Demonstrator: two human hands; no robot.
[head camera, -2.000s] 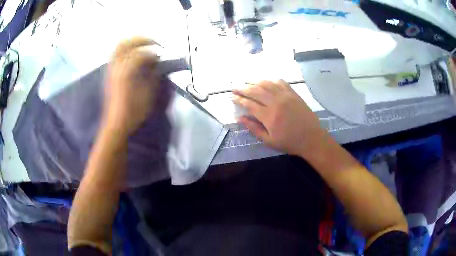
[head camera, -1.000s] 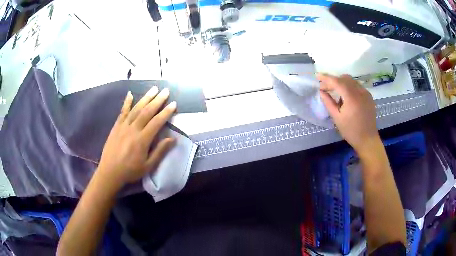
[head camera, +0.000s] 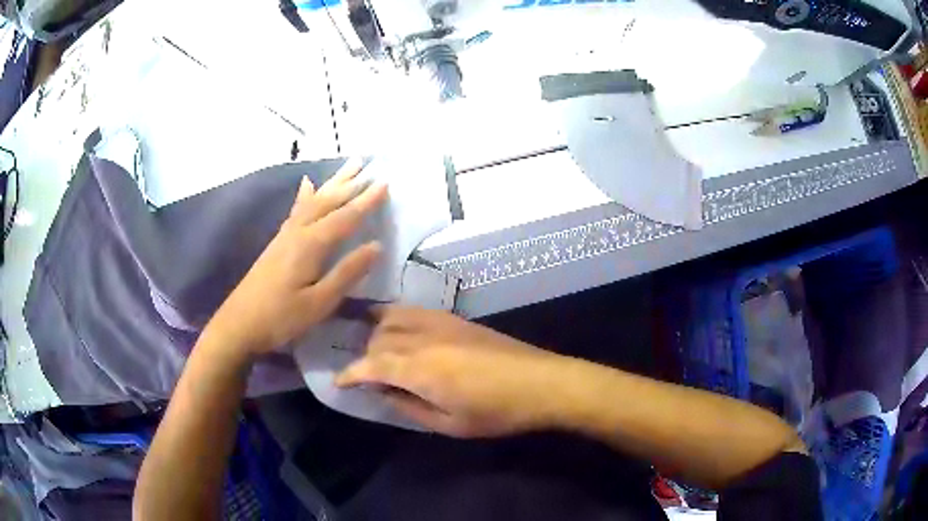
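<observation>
A dark grey panel (head camera: 219, 244) lies on the left of the white machine bed. A pale curved piece (head camera: 412, 188) lies over its right end, with a dark strip along its right edge; its rounded lower part hangs at the table's front edge. My left hand (head camera: 305, 270) lies on both with fingers spread, pressing flat. My right hand (head camera: 448, 371) is at the pale piece's lower part, fingers curled on its cloth; the fingertips are partly hidden. Another pale curved piece (head camera: 631, 153) with a dark top strip lies right of the needle area.
The sewing machine's needle area (head camera: 382, 41) is at the top, with a ribbed cylindrical part (head camera: 442, 69) beside it. A grey ruler strip (head camera: 570, 244) runs along the front edge. Small yellow-green snips (head camera: 794, 117) lie at the right. A blue basket (head camera: 865, 265) with cloth stands below the table.
My right hand has moved left from the curved pieces, and a pale piece now lies over the dark panel's right end. Another curved piece remains at the right. My left hand still presses the cloth.
</observation>
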